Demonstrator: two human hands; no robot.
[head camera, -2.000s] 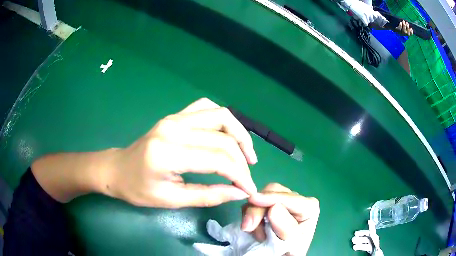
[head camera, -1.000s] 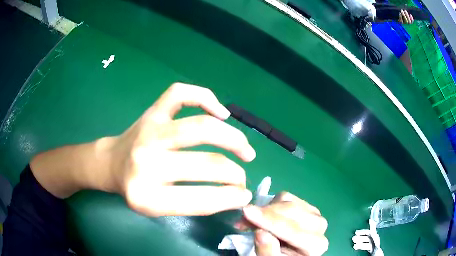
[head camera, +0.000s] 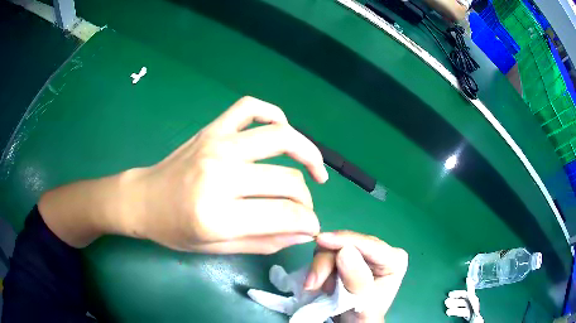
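Observation:
My left hand (head camera: 234, 189) is bare, with thumb and forefinger pinched together at my right hand's fingertips; anything between them is too small to tell. My right hand (head camera: 363, 271) is bare and curled around a crumpled white glove or cloth (head camera: 300, 299), whose finger-like ends hang out to the left and below. A slim dark bar with a pale tip, perhaps a utility knife (head camera: 347, 170), lies on the bench behind my hands, its left end hidden by my left hand.
The green bench (head camera: 189, 57) has a dark lengthwise band. A clear bottle (head camera: 502, 268) lies at the right beside a spare white glove (head camera: 461, 305). A small white scrap (head camera: 139, 75) is at upper left. Beyond the pale edging are black cords (head camera: 464, 60), a person's hand, and green and blue crates (head camera: 537, 82).
My left fingers opened and spread, then drew back to my right fingertips. The white cloth shifted in my right hand. Across the edging, the other person's hand and black strip moved, and the cords came nearer.

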